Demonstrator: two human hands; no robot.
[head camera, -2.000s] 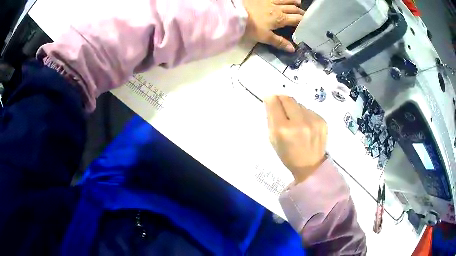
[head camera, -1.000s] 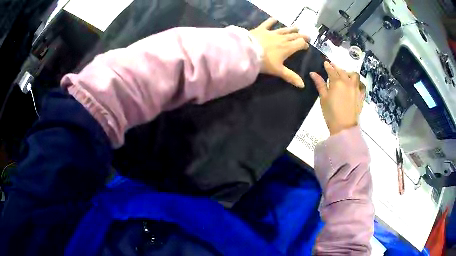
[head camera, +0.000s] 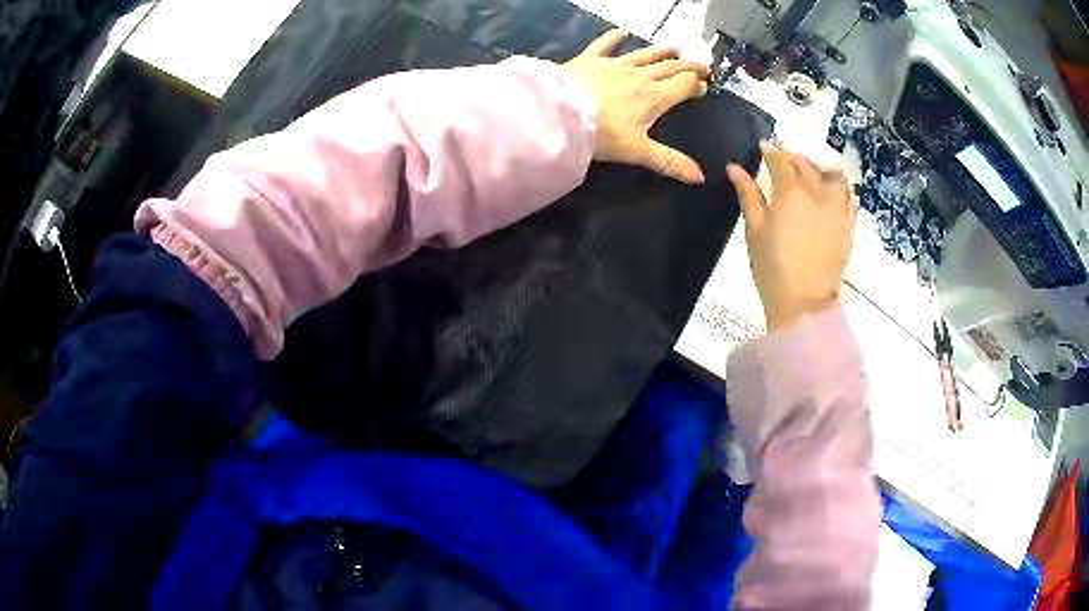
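Observation:
A large black bag panel (head camera: 525, 322) lies across the white table and hangs over its front edge towards the lap. My left hand (head camera: 639, 102) lies flat on the panel's upper part with fingers spread, its fingertips close to the presser foot and needle area (head camera: 720, 57). My right hand (head camera: 798, 227) is at the panel's right edge, with thumb and fingertips at the corner near the needle area. The thumb and forefinger look slightly apart; whether they grip the fabric cannot be told.
The lockstitch machine's control panel (head camera: 989, 177) is at the upper right. A pile of small black-and-silver bits (head camera: 890, 179) lies beside the needle area. Thread snips (head camera: 947, 376) lie on the table (head camera: 890, 358). A blue plastic bin (head camera: 967, 567) holding a white sheet is at the lower right.
The black panel, absent two seconds ago, now covers the table's left and middle. My left hand has gone from bare table onto it; my right hand has moved up and right to its edge.

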